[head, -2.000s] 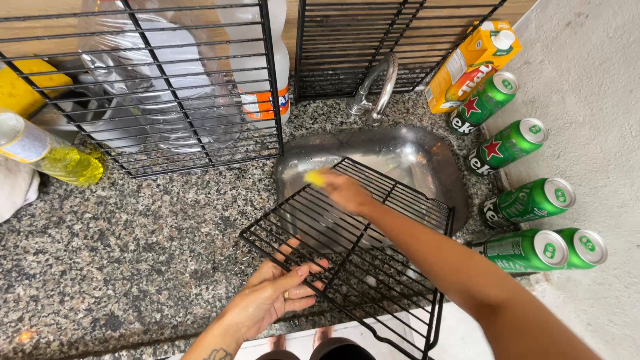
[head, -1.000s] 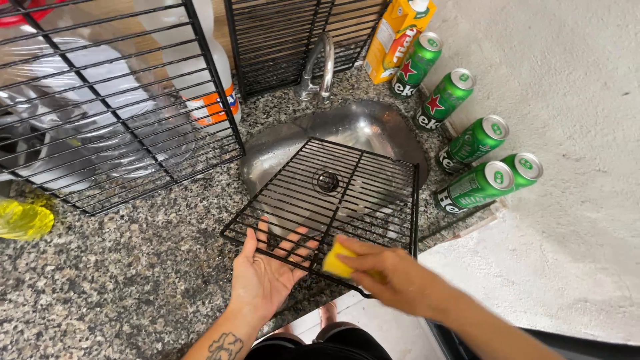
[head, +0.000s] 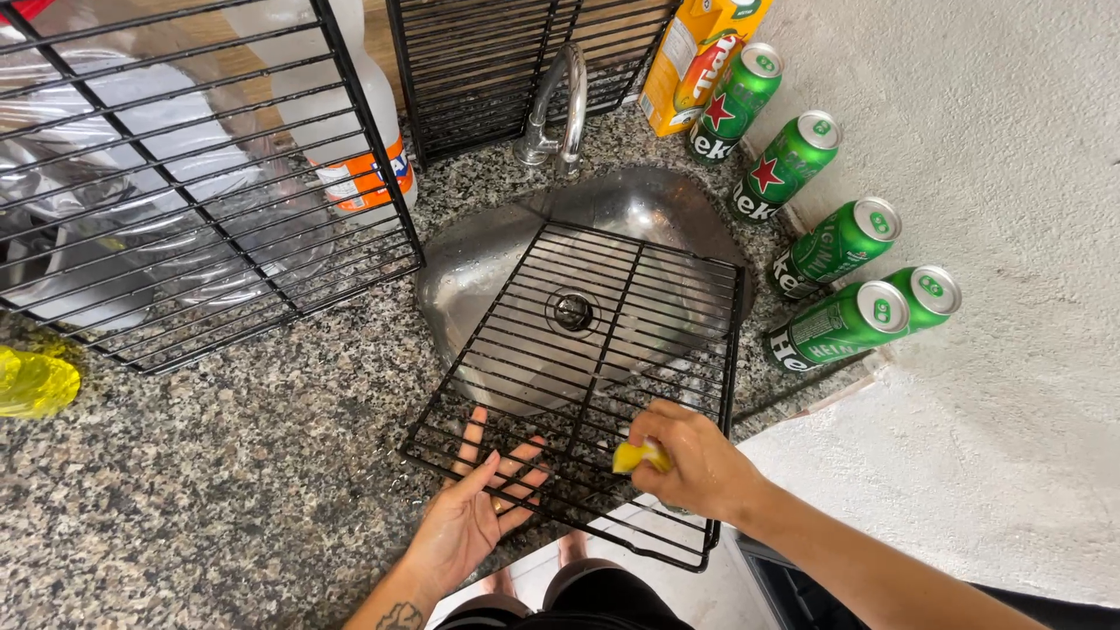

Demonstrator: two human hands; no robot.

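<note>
A black wire rack (head: 604, 350) lies tilted over the stainless steel sink (head: 464, 262), its near end reaching past the counter's front edge. My left hand (head: 481, 507) supports the near left edge, fingers spread beneath the bars and thumb above. Pinched in my right hand (head: 696, 459) is a yellow sponge (head: 641, 457), held at the bars of the rack's near right part. The sink drain (head: 574, 311) shows through the bars. Behind the sink rises a chrome faucet (head: 560, 105); no water is seen running from it.
Another black rack (head: 201, 201) leans at left before a plastic bottle (head: 376, 175); more racks (head: 490, 70) stand behind the faucet. Green beer cans (head: 787, 166) and a juice carton (head: 696, 66) line the wall side. A yellow liquid bottle (head: 35, 382) is on the granite counter (head: 262, 472).
Two seconds ago my right hand with the sponge was over the rack's far left part; now it is at the near right. My left hand still supports the near edge. The view has shifted.
</note>
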